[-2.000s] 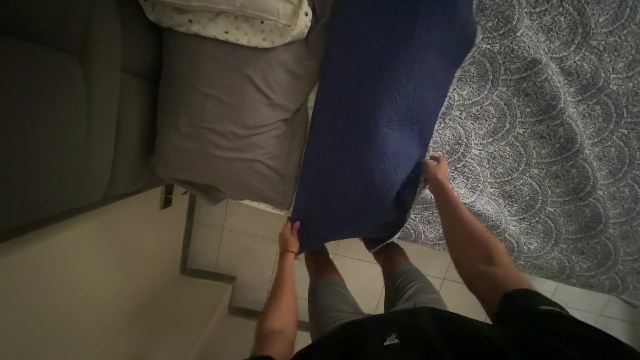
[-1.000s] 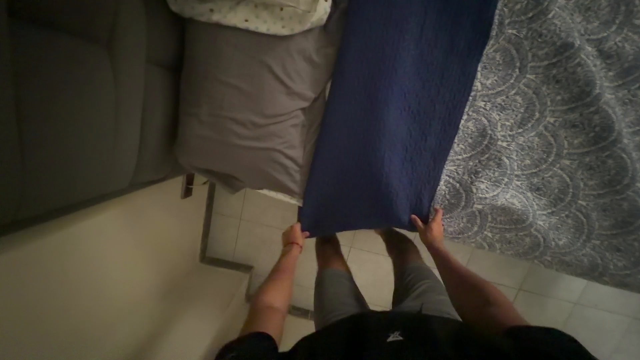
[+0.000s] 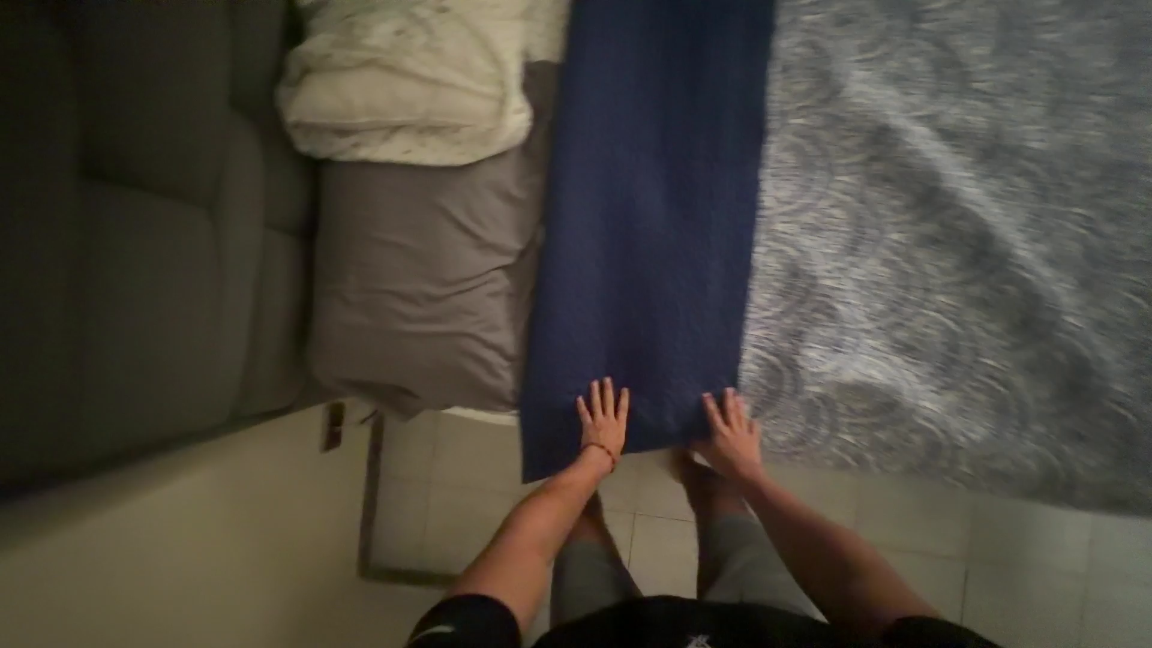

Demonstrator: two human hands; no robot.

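Observation:
A dark blue quilted fabric strip (image 3: 657, 207) lies flat along the bed, between a grey pillow and a grey-and-white patterned bedspread. My left hand (image 3: 603, 423) rests on the strip near its lower end, palm down with fingers spread; a thin bracelet circles its wrist. Further right, my right hand (image 3: 731, 439) lies across the strip's right lower edge, fingers apart, its fingertips by the border with the patterned bedspread (image 3: 891, 270). Neither hand grips the fabric. The strip's lower left corner hangs past the edge of the bed.
The grey pillow (image 3: 414, 279) lies left of the strip, with a white spotted pillow or folded bedding (image 3: 405, 90) above it. A dark padded headboard or sofa back (image 3: 144, 270) stands at the left. Floor tiles (image 3: 468, 486), a pale wall (image 3: 180, 531) and a wall outlet (image 3: 333, 426) show below.
Both hands held the blue fabric's lower corners in the earlier frames. They have let go and now lie on top of it, closer together. The fabric looks flatter.

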